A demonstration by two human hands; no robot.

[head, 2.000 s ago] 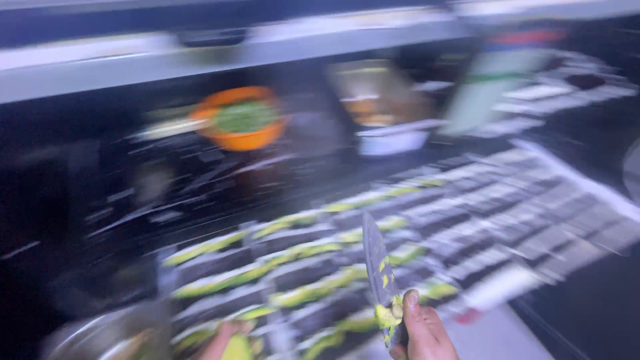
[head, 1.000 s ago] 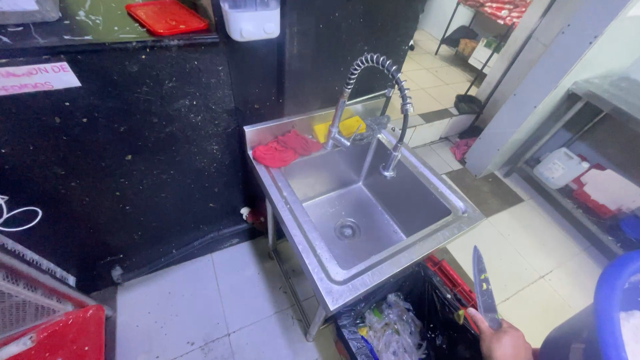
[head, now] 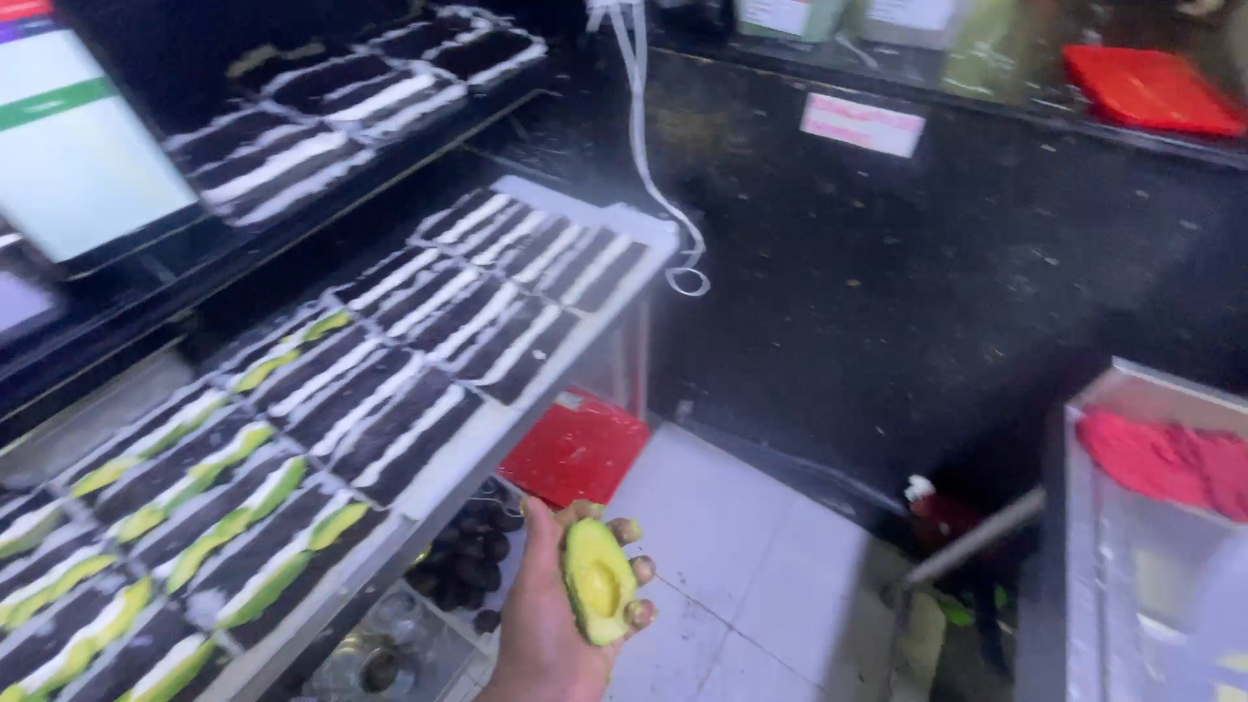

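My left hand (head: 561,604), at the bottom centre of the view, holds a pitted avocado half (head: 598,582) with its hollow facing up, fingers curled around its side. To its left, nori sheets (head: 390,390) lie in rows on a pale counter, each with strips of white rice across it. Avocado slices (head: 239,522) lie along the strips on the nearer sheets; the farther sheets bear only white strips. My right hand is out of view, and no knife shows.
Whole dark avocados (head: 468,556) lie in a container under the counter, beside a red crate (head: 575,448). A steel sink (head: 1092,585) with a red cloth (head: 1160,458) stands at right. A white cable (head: 639,136) hangs at the counter's far end. More nori sheets (head: 361,107) lie on the upper shelf.
The view has swung from the sink back to the counter. My left hand with the avocado half has come into view; the right hand and its knife have left it.
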